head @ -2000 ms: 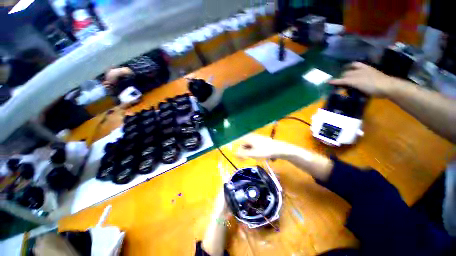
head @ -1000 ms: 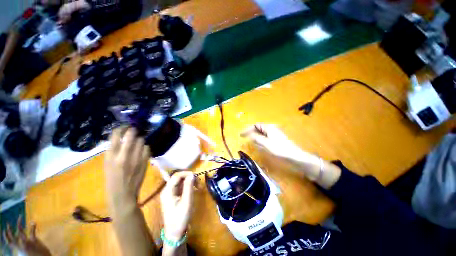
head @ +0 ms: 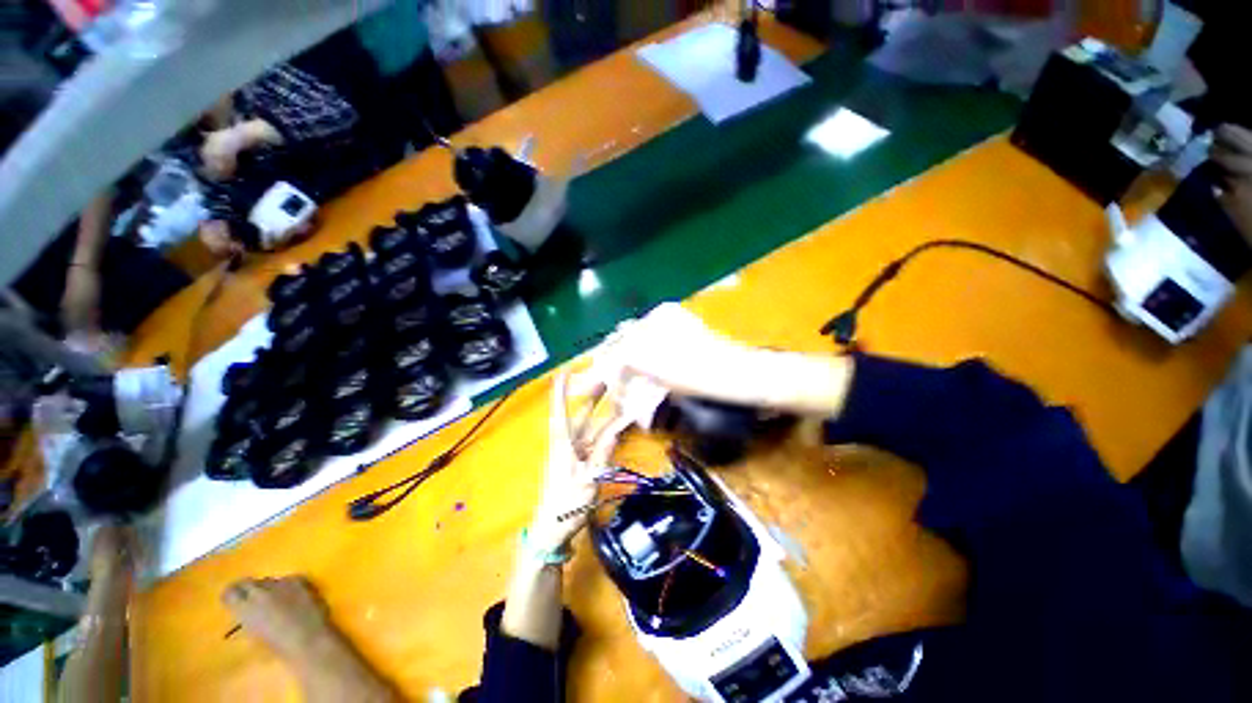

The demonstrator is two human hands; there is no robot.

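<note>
The white camera base housing [head: 762,618] lies tilted on the bench, its round black interior facing up with a small white block in it. Thin coloured connector wires [head: 625,481] run from its upper rim to my left hand [head: 570,460], whose fingers pinch around them. My right hand [head: 670,360] reaches across above the housing, its fingertips meeting my left fingers. A black rounded head shell [head: 721,423] shows under my right hand and wrist; blur hides whether I grip it. The plug ends are hidden.
Rows of black head units [head: 350,350] stand on a white sheet [head: 199,515] at left. Another person's hand [head: 295,618] is at lower left. Black cables [head: 947,247] lie on the orange bench. Another camera [head: 1167,282] is at right, beside a person's hand. A green strip [head: 714,206] runs behind.
My right hand has moved left to meet my left hand, which has moved up and right. The other person's hand and the white camera beside the rows have moved away.
</note>
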